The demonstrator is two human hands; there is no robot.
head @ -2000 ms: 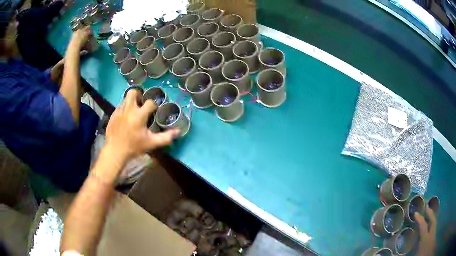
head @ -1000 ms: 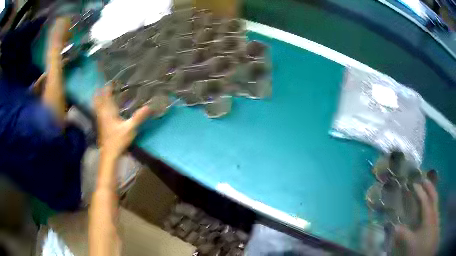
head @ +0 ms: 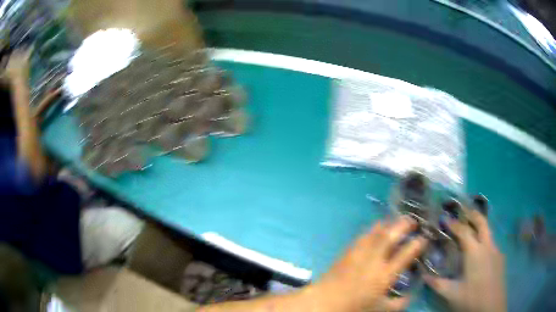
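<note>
The frame is blurred. Several grey-brown cup-like housings (head: pixel 414 190) stand in a small group at the lower right on the green bench. My left hand (head: pixel 369 265) reaches in from the bottom and lies against the left side of this group, fingers spread over the housings. My right hand (head: pixel 469 262) is on the right side of the same group, fingers among the housings. Blur and overlap hide whether either hand grips a housing. A clear bag of silver-grey bits (head: pixel 396 131) lies flat just behind the group.
A large cluster of housings (head: pixel 158 113) stands at the left, beside a bright white heap (head: pixel 100 58) and brown cardboard (head: pixel 137 21). A coworker's arm (head: pixel 25 116) is at the far left. A dark green conveyor (head: pixel 292 39) runs behind. Cardboard boxes (head: pixel 122 292) sit below the bench edge.
My left hand has left the large cluster at the left and come across to the small group at the right. The view has swung right. My right hand remains at the small group.
</note>
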